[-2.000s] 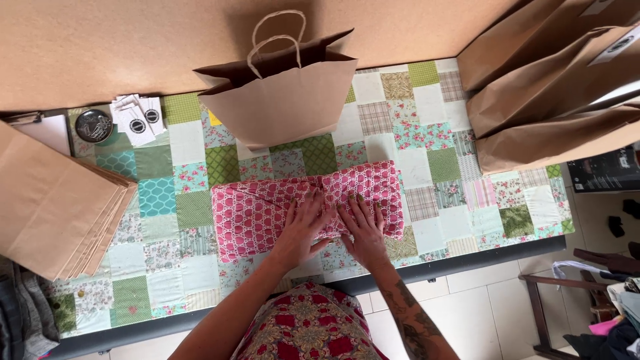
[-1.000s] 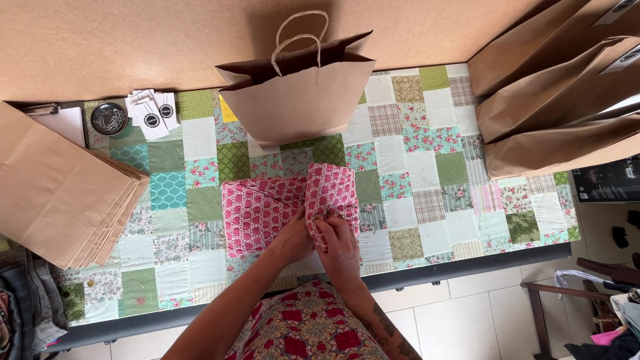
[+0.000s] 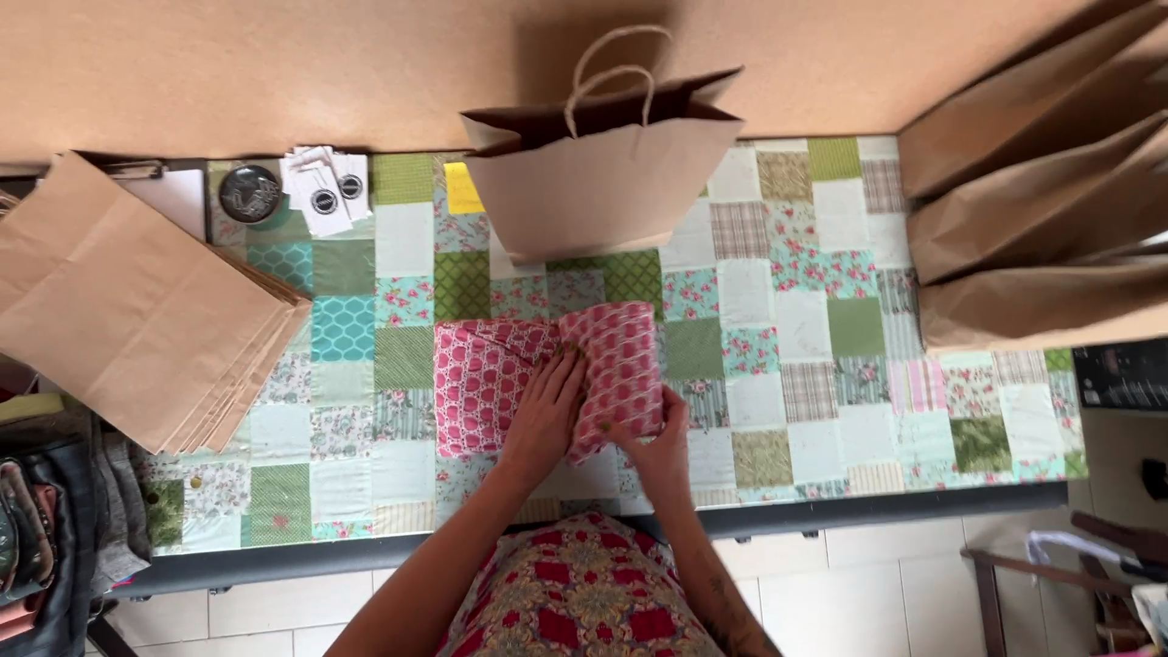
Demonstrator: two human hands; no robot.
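Observation:
A pink and white patterned cloth (image 3: 484, 388) lies partly folded on the patchwork table cover (image 3: 803, 319), its right part doubled over into a thick flap. My left hand (image 3: 547, 411) rests on the cloth, fingertips at the inner edge of the flap. With thumb on top and fingers at the outer side, my right hand (image 3: 657, 438) grips the flap's lower right edge. Just behind the cloth stands an open brown paper bag (image 3: 602, 192) with twisted handles.
Flat brown paper bags (image 3: 155, 310) are stacked at the left, near a dark dish of small metal items (image 3: 251, 193) and white tags (image 3: 324, 192). A yellow note (image 3: 464, 189) lies beside the standing bag. More paper bags (image 3: 1040, 228) stand at the right. Folded clothes (image 3: 55, 520) sit lower left.
The cloth lay long and flat two seconds ago; its right end is now folded over to the left. My left hand has moved onto the cloth, and my right hand to the fold's outer edge.

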